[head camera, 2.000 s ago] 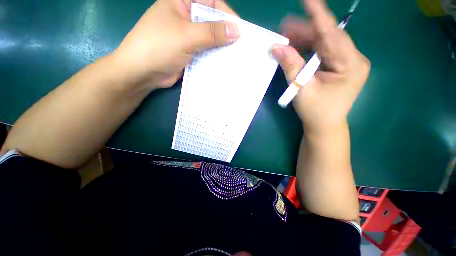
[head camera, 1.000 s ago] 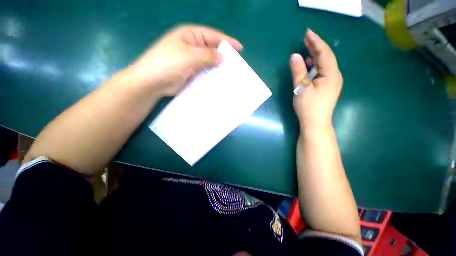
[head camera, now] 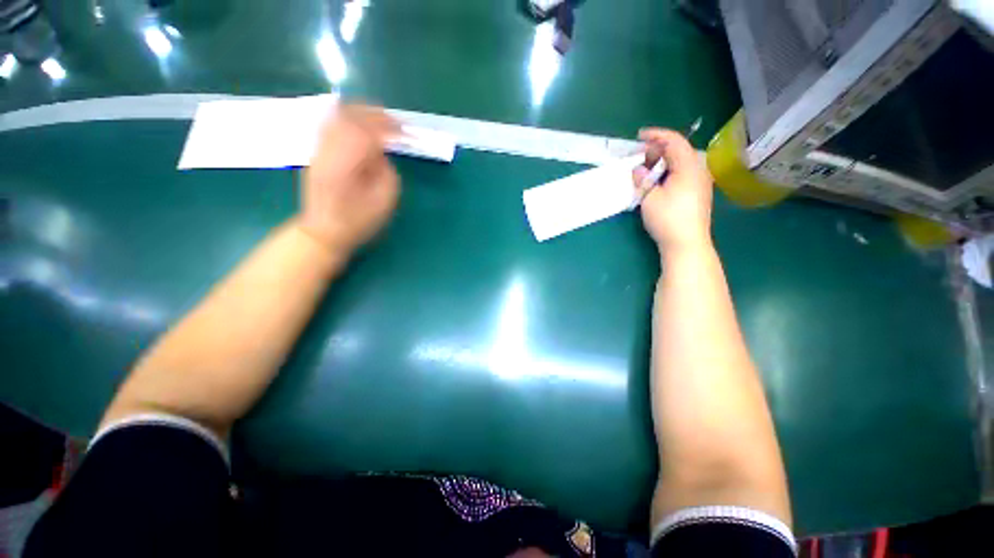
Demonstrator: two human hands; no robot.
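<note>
My right hand [head camera: 678, 196] holds a white sheet [head camera: 580, 201] by its right end, out to the left over the bench. The tweezers [head camera: 652, 180] are also in this hand, their thin tip pointing up and right past the fingers. My left hand [head camera: 351, 180] is blurred, at the right end of another white sheet [head camera: 245, 133] on the bench. A smaller white folded paper [head camera: 427, 143] shows just right of its fingers. Whether the left fingers grip any paper cannot be told.
The glossy green bench top [head camera: 458, 436] has a pale line [head camera: 523, 137] across it behind the papers. A grey metal-framed machine [head camera: 850, 109] stands at the upper right on yellow round feet [head camera: 747, 169]. Small dark objects lie at the far edge.
The view has shifted forward over the bench. The sheet formerly in my left hand now appears to be in my right. My left hand has moved to the papers at the back.
</note>
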